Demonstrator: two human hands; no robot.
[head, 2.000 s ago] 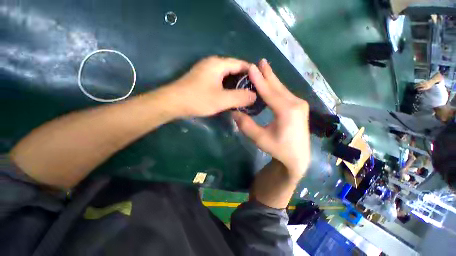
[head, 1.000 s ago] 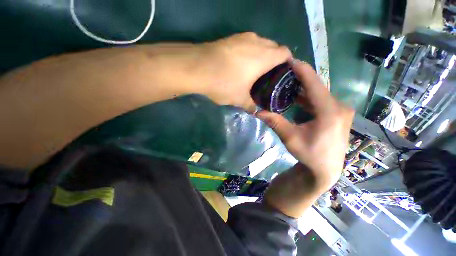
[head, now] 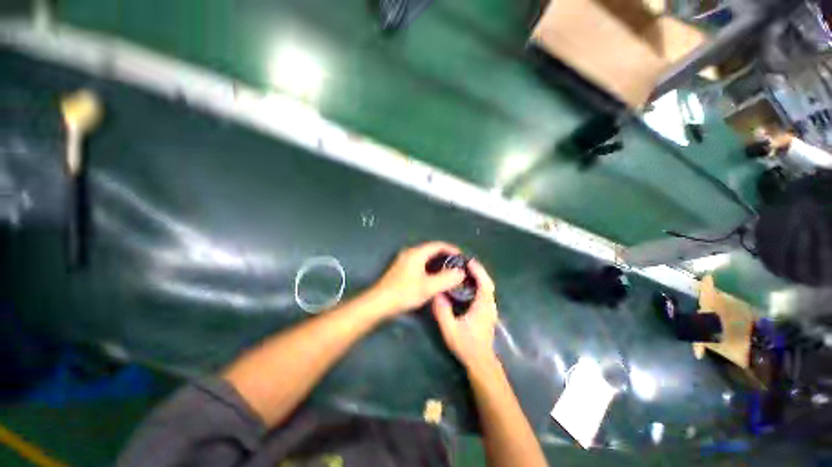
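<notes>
A small black cylindrical housing (head: 463, 290) is held between both hands over the dark green bench mat (head: 210, 196). My left hand (head: 412, 278) grips it from the left, with the thumb across its face. My right hand (head: 473, 324) grips it from the right, with fingers around its far side. The fingers hide much of the housing, and its inner detail is too small and blurred to tell. A thin white ring (head: 320, 285) lies flat on the mat left of my left hand. A tiny shiny ring (head: 368, 219) lies farther back.
A mallet (head: 80, 137) lies at the far left. A pale metal rail (head: 365, 159) divides the mat from the green belt (head: 438, 100). A large carton (head: 602, 46) stands beyond it. White paper (head: 585, 401), black parts (head: 598, 285) and a torn carton (head: 727, 319) are at right. A tan square (head: 432, 410) lies near the front edge.
The camera view has turned and widened, bringing the mallet, rail and large carton into sight. Both hands still hold the black housing, and its round face is less visible than one second ago.
</notes>
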